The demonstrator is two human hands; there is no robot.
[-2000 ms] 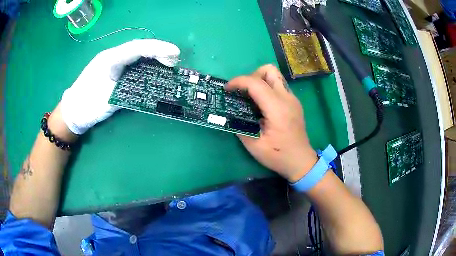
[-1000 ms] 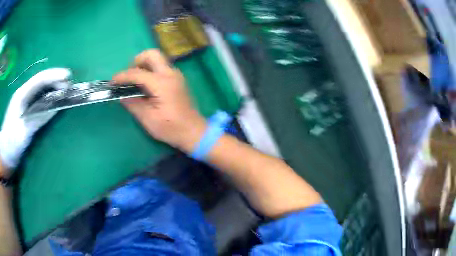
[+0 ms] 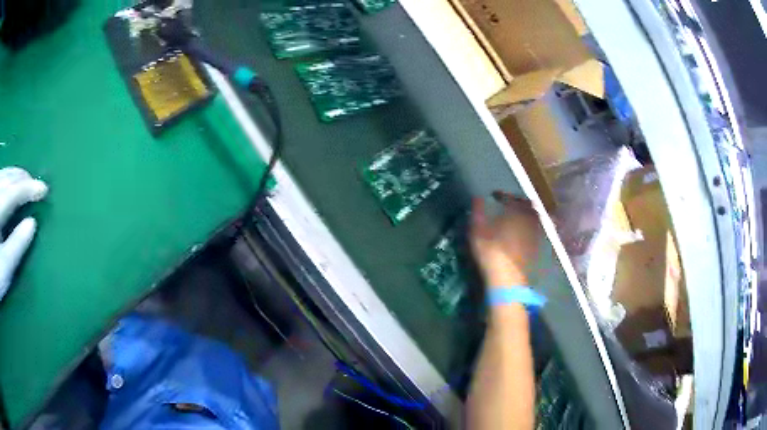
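Note:
A green circuit board (image 3: 443,270) lies on the dark green conveyor belt (image 3: 336,193), its right part dark and blurred beside my right hand. My right hand (image 3: 507,239), bare with a light blue wrist band, is over the belt near its far edge. It is blurred, and I cannot tell whether it touches or holds a board. My left hand (image 3: 15,220), in a white glove, is at the left edge of the picture and cut off. Its visible fingers are apart, with nothing seen between them.
Several more boards (image 3: 408,175) lie along the belt. The yellow-brown sponge (image 3: 171,86) sits in its tray on the green mat (image 3: 92,193). The iron's black cable (image 3: 273,143) crosses the belt's near rail. Cardboard boxes (image 3: 526,25) stand beyond the belt.
The view has swung right. My right hand has left the board it held with my left hand and moved over the belt. That board is no longer in view.

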